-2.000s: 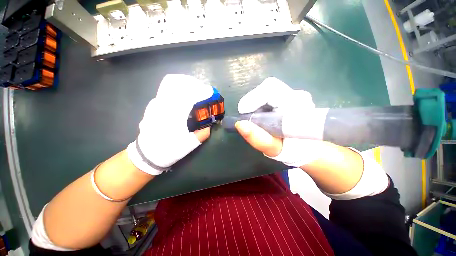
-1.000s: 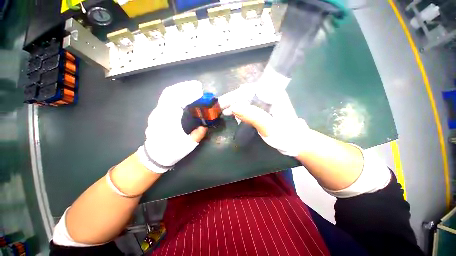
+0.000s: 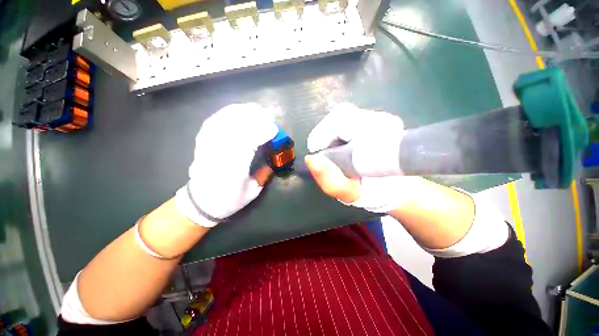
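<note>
My left hand [image 3: 226, 164], in a white glove with a bare thumb tip, holds a coil [image 3: 282, 156] with orange windings and a blue and black body. My right hand [image 3: 358, 154], also gloved, grips the front part of a glue syringe [image 3: 473, 141], a long dark grey translucent barrel with a teal-green adapter head [image 3: 555, 121] at its far right end. The syringe lies nearly level and points left at the coil. A small gap shows between the right fingers and the coil. The syringe's fine tip cannot be made out.
A silver holding fixture [image 3: 256, 64] with pale yellowish blocks stands across the back. Stacked coils [image 3: 56, 92] are at the back left, with a pressure gauge [image 3: 123, 9] behind the fixture's left end. A pale air hose [image 3: 453, 41] crosses the bench's right rear.
The syringe, upright towards the fixture a second ago, has swung back down to the right. The coil is turned slightly in my left hand. The right fingers have moved away from it.
</note>
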